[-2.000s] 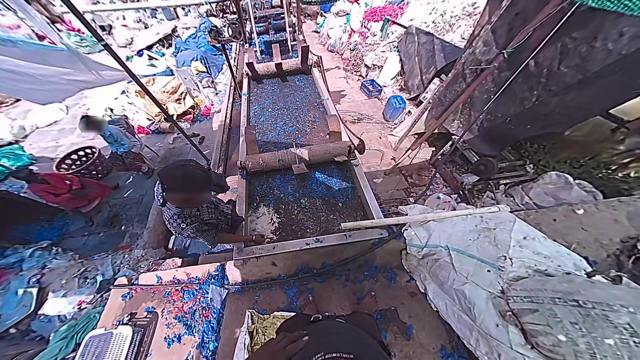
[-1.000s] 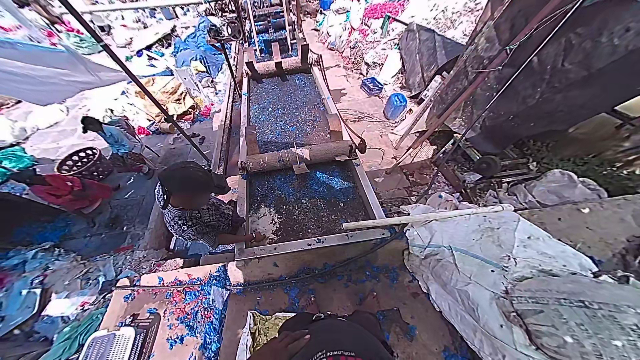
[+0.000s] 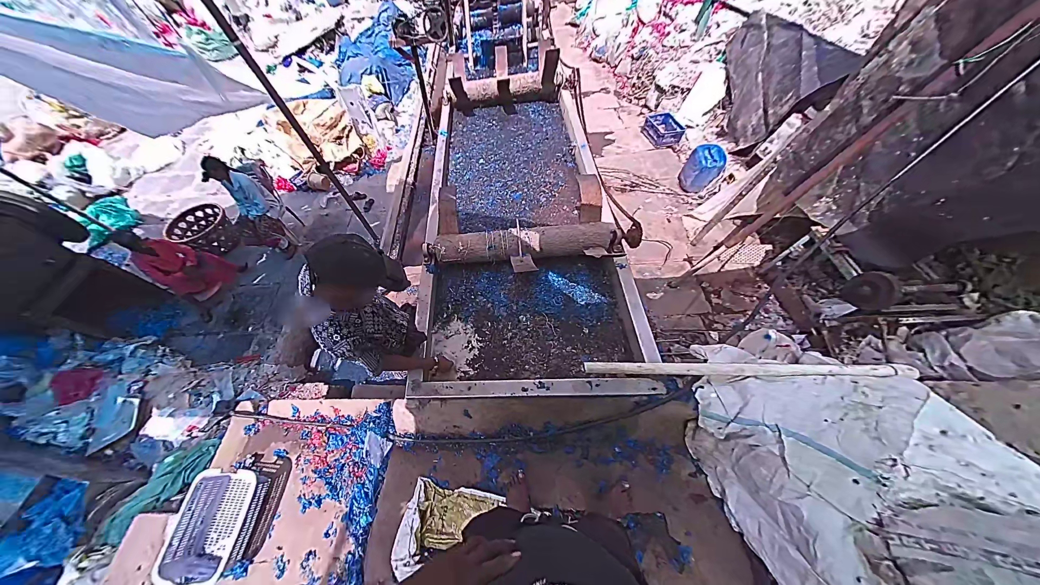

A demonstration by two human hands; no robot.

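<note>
My left hand point(image 3: 481, 559) rests low in the view, fingers together and slightly bent, against my dark clothing; whether it grips anything does not show. My right hand is out of sight. Beside my left hand lies a yellow and white woven sack point(image 3: 445, 520). Ahead stands a long metal-edged water trough point(image 3: 536, 388) holding dark water with floating blue plastic flakes point(image 3: 577, 286). A roller point(image 3: 528, 242) spans it. At the trough's near left corner, a co-worker point(image 3: 357, 313) in a patterned top has a hand at the water.
A white plastic basket point(image 3: 244, 497) lies at lower left near scattered flakes. A pale pole point(image 3: 751, 370) reaches from the trough's corner over white sacking point(image 3: 804, 455). A thin cable point(image 3: 520, 439) crosses the ledge. Two other people point(image 3: 252, 195) point(image 3: 183, 264) are at far left.
The co-worker at the trough's corner stays there with a hand at the water. The far-left person in light blue has shifted posture slightly. My left hand stays low in view.
</note>
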